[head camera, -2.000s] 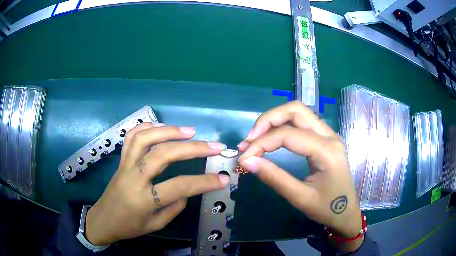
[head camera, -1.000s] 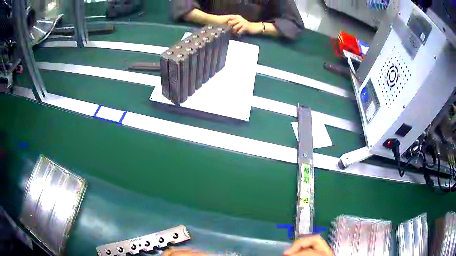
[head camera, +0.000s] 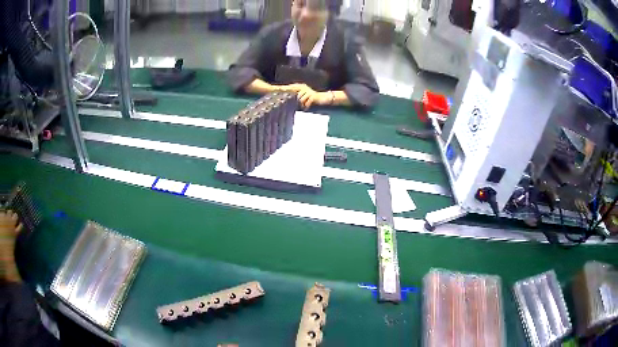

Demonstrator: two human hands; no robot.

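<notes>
A metal block with a row of round dark holes (head camera: pixel 211 303) lies slanted on the green bench, left of centre. A second such block (head camera: pixel 305 332) stands lengthwise at the bottom edge, which cuts it off. A small skin-coloured sliver at the bottom edge, probably my left hand (head camera: pixel 228 345), shows between the blocks; its fingers and any grip are hidden. My right hand is out of the picture. Faint small specks (head camera: pixel 392 318) lie right of the second block, too small to identify.
Clear trays lie at left (head camera: pixel 99 274) and right (head camera: pixel 463 308). A labelled grey bar (head camera: pixel 387 247) lies beyond. Dark grouped blocks (head camera: pixel 261 132) stand on a white board (head camera: pixel 308 152), with a person (head camera: pixel 305 61) behind. Another person's hand (head camera: pixel 7 237) shows at left. White cabinet (head camera: pixel 484 129) at right.
The view has lifted, showing the far bench and the person opposite. My right hand has left the picture; only a sliver of probably my left remains. The second block now shows without hands on it.
</notes>
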